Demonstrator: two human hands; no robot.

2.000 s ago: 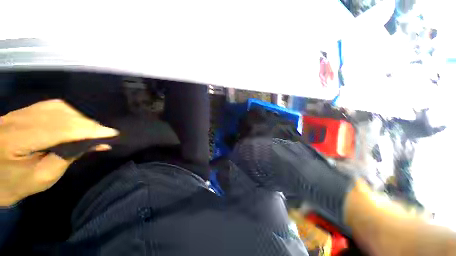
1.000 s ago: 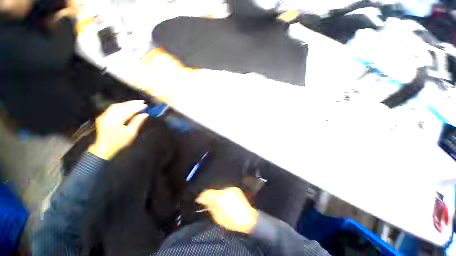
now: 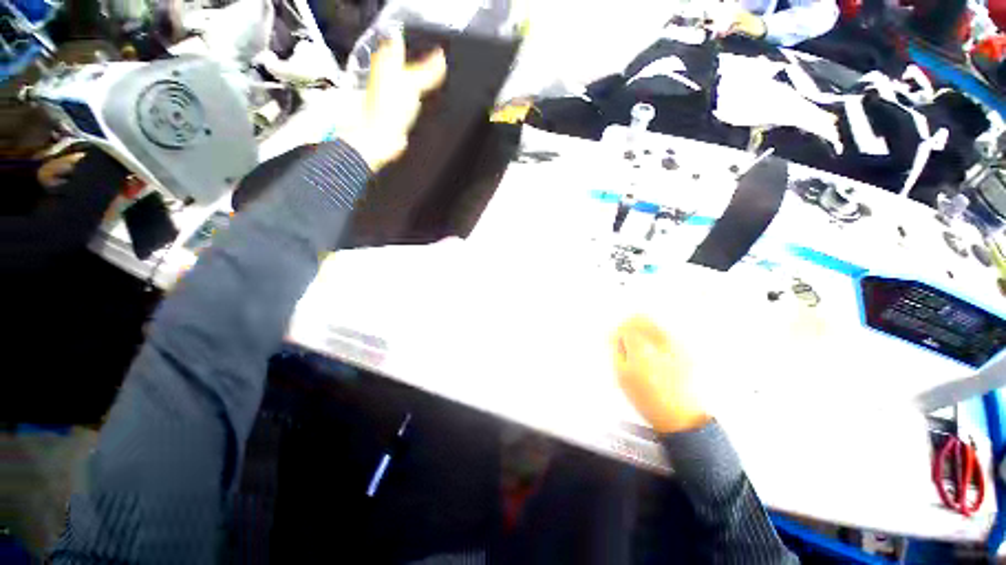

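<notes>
A large black fabric panel [image 3: 458,149] lies over the left part of the white table. My left hand [image 3: 399,99] is stretched out over its far left part, thumb and fingers apart; whether it grips the fabric is unclear. My right hand [image 3: 659,375] is low over the white table, in front of the needle area [image 3: 627,256]. Its fingertips are washed out, so I cannot tell if it holds anything. A narrow black strip [image 3: 750,215] hangs across the white sewing machine head [image 3: 706,138].
Red-handled scissors [image 3: 958,475] lie at the table's right end. A dark marked panel [image 3: 932,320] is on the machine's right. A grey housing with a round grille [image 3: 174,116] stands far left. Black and white fabric pieces [image 3: 778,99] lie behind the machine. Another person's sleeve [image 3: 803,20] shows at the top.
The view has turned up from my lap to the table and machine. My left hand has moved from the table's front edge onto the black panel. My right hand has risen from my lap over the table.
</notes>
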